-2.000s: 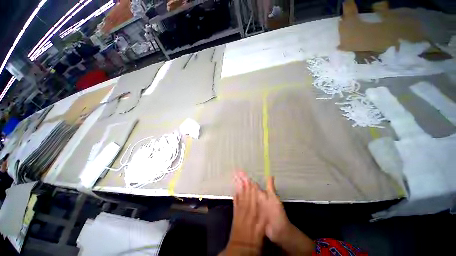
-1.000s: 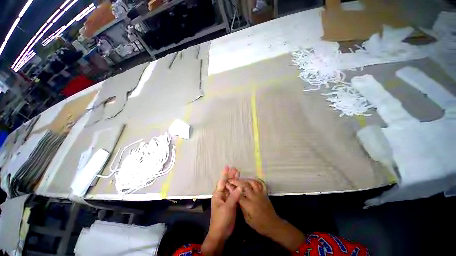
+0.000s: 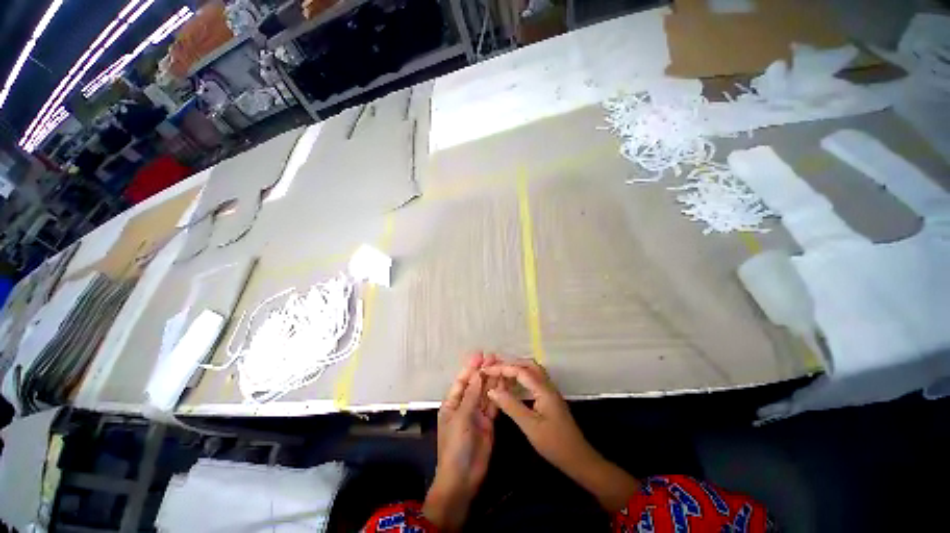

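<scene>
My left hand and my right hand are bare and meet at the fingertips over the table's near edge, low in the middle. No object shows between them. My right hand's thumb and fingers are spread a little around a gap; my left hand's fingers point up. The grey-beige table cloth with yellow lines lies in front of them. A white body piece with two straps lies at the right, partly over the table edge.
A white cord bundle and a small white wad lie left. Curly white offcuts and a brown cardboard template are at the upper right. A white panel stack stands below the table. Grey-beige sheets lie far left.
The hands were pressed together over the table edge, then drew back with fingers bent together. Now the fingertips touch, with slightly looser fingers. The view has shifted slightly.
</scene>
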